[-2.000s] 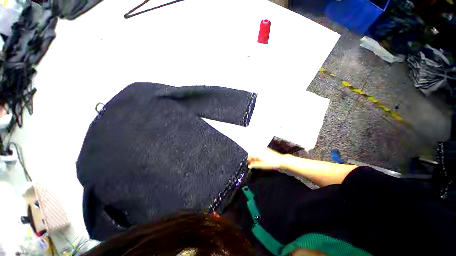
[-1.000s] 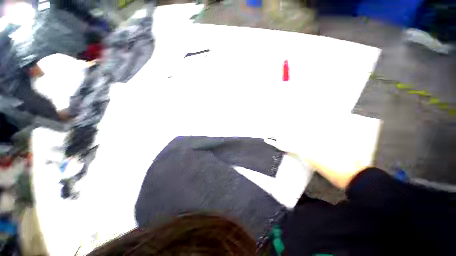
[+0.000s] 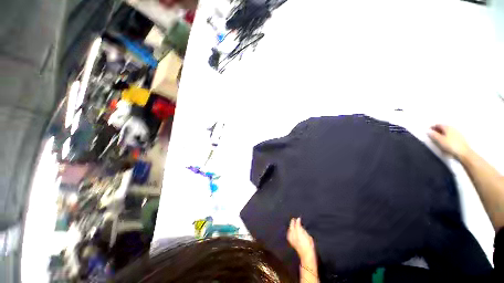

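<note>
A dark jacket lies spread on the white table, somewhat blurred. Its outline is rounded at the far side, with folded cloth at its left edge. My left hand rests on the jacket's near left part, fingers extended, with no held object visible. My right hand is over the table just beyond the jacket's far right edge, apart from the cloth. Its fingers are bent and blurred, and I cannot tell whether they hold anything small.
A black tangle lies at the table's far left. Small purple and blue items and a teal tool-like object lie along the left side. Left of the table is clutter with a yellow item and a cardboard-coloured box.
The view has swung left, and the red thread cone has left it. My right hand has moved from the sleeve-end side to beyond the jacket's far right edge. My left hand now shows on the jacket.
</note>
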